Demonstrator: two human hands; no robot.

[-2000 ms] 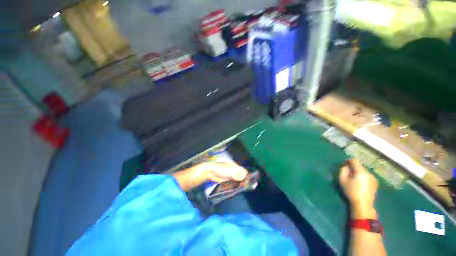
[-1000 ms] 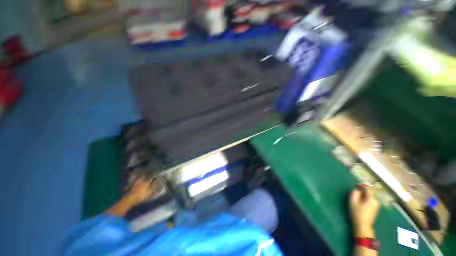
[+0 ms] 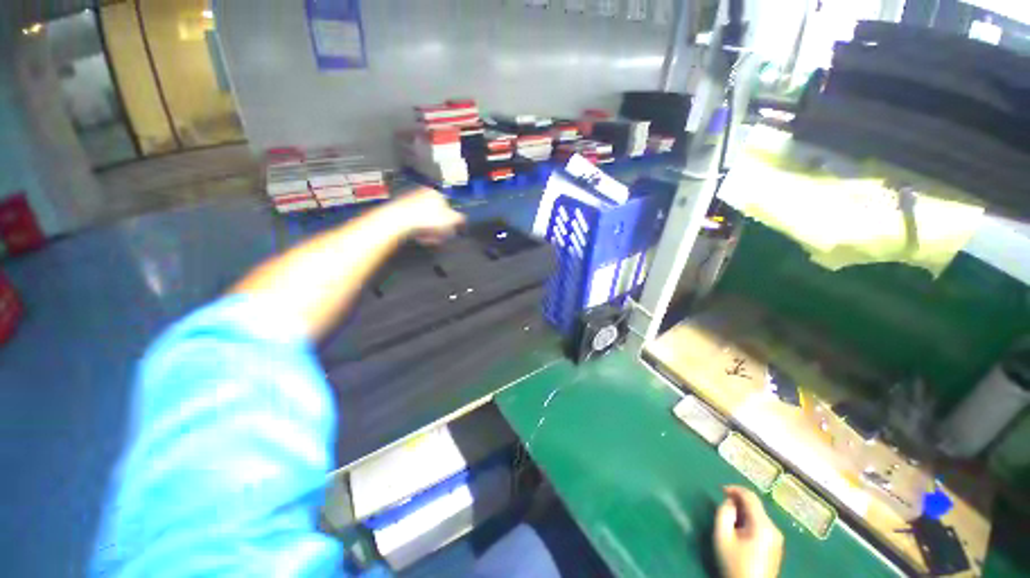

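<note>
My left hand [image 3: 431,215] is stretched out over the far side of the large black foam tray [image 3: 418,339]. Its fingers point down and are small and blurred, so I cannot tell whether it holds anything. A dark, phone-sized shape [image 3: 505,236] with a bright glint lies in the foam tray, right of the hand. My right hand [image 3: 748,535] rests on the green bench mat [image 3: 610,452], cut off by the bottom edge. Its fingers are loosely curled and I see nothing in them.
Three small screw trays [image 3: 750,461] stand in a row along the wooden board [image 3: 830,429], which bears small parts and a blue piece [image 3: 936,502]. A blue plastic bin [image 3: 599,254] and a black fan [image 3: 602,332] stand by a white post [image 3: 678,237].
My left hand has moved from low on the left, beside the bench, up and forward over the foam tray. The view has shifted, and the white card has left the picture.
</note>
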